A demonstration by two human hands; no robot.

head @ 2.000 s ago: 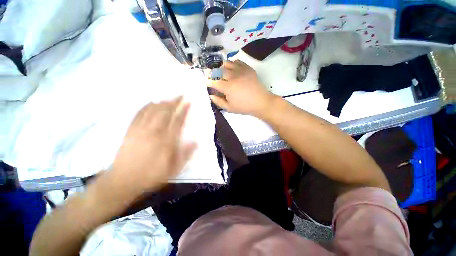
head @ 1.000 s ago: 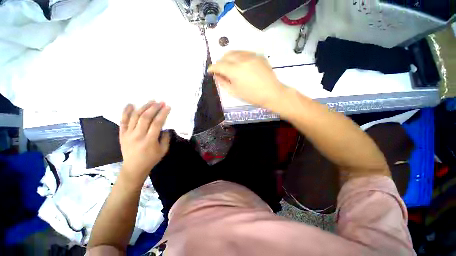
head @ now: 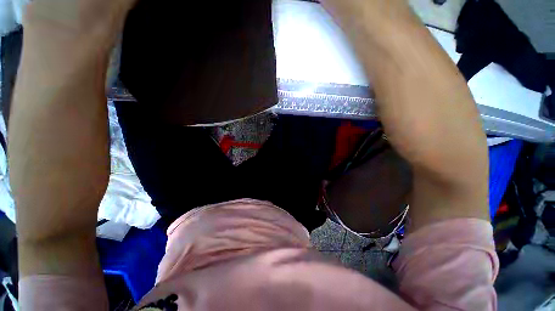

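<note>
A dark brown panel [head: 204,61] with a pale lower edge lies over the front edge of the white table [head: 316,45] and hangs a little below it. Both my forearms reach up past the top edge of the picture, one on each side of the panel. My left hand and my right hand are cut off by that edge, so what they hold cannot be seen. The needle area of the sewing machine is out of the picture.
Black cloth [head: 502,42] lies on the table at the right. A ruled strip [head: 328,100] runs along the front edge. Below are brown panels [head: 368,197], a blue crate [head: 505,176] at right and white garments [head: 125,197] at left.
The view has tilted down. Both hands have gone out past the top edge. The brown panel now covers the front of the table where the white garment lay.
</note>
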